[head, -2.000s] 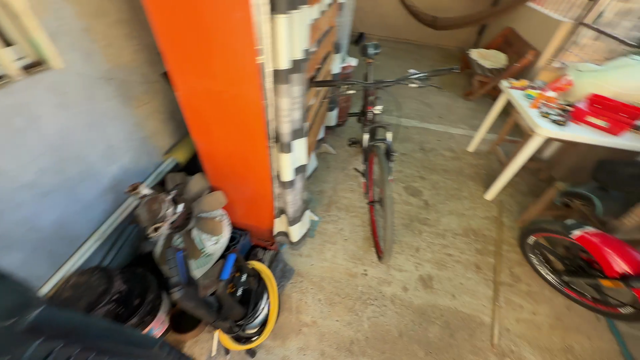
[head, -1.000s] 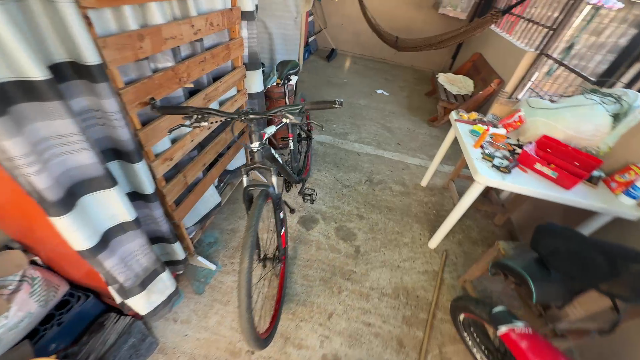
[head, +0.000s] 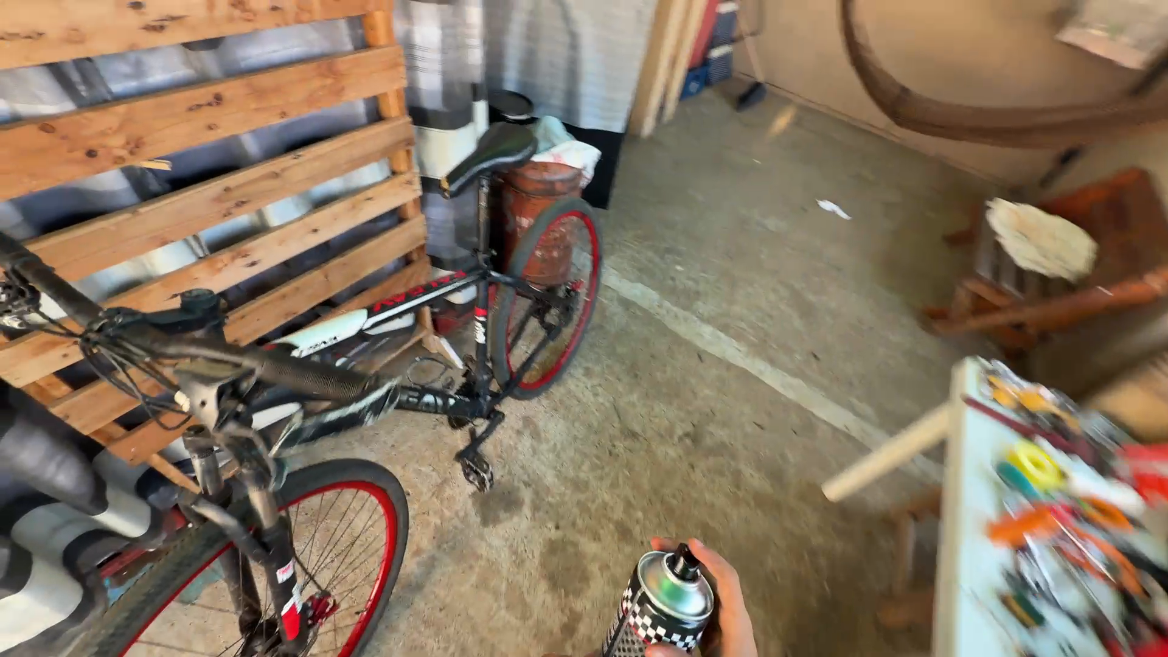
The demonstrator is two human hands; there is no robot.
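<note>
At the bottom centre my right hand [head: 730,598] grips an aerosol spray can [head: 671,593] with a black nozzle and a black-and-white checkered body. The can is upright, with its top toward me and fingers around its right and far sides. I cannot make out my left hand. Left of the can, a black, white and red bicycle [head: 392,401] stands with its front wheel [head: 394,538] nearest me. Its handlebar [head: 274,365] is at the left and its saddle [head: 493,155] farther back. The can and the bicycle are apart. A pedal [head: 476,473] hangs low over the concrete floor.
A wooden slatted pallet [head: 301,173] and striped curtains [head: 443,55] stand behind the bicycle. A rusty red metal container [head: 540,219] is by the rear wheel. At the right are a white table [head: 954,547] with scattered tools, a wooden chair [head: 1122,228] and a hanging hammock [head: 967,123].
My right hand with the spray can has come into view at the bottom. The view has swung and moved closer to the bicycle.
</note>
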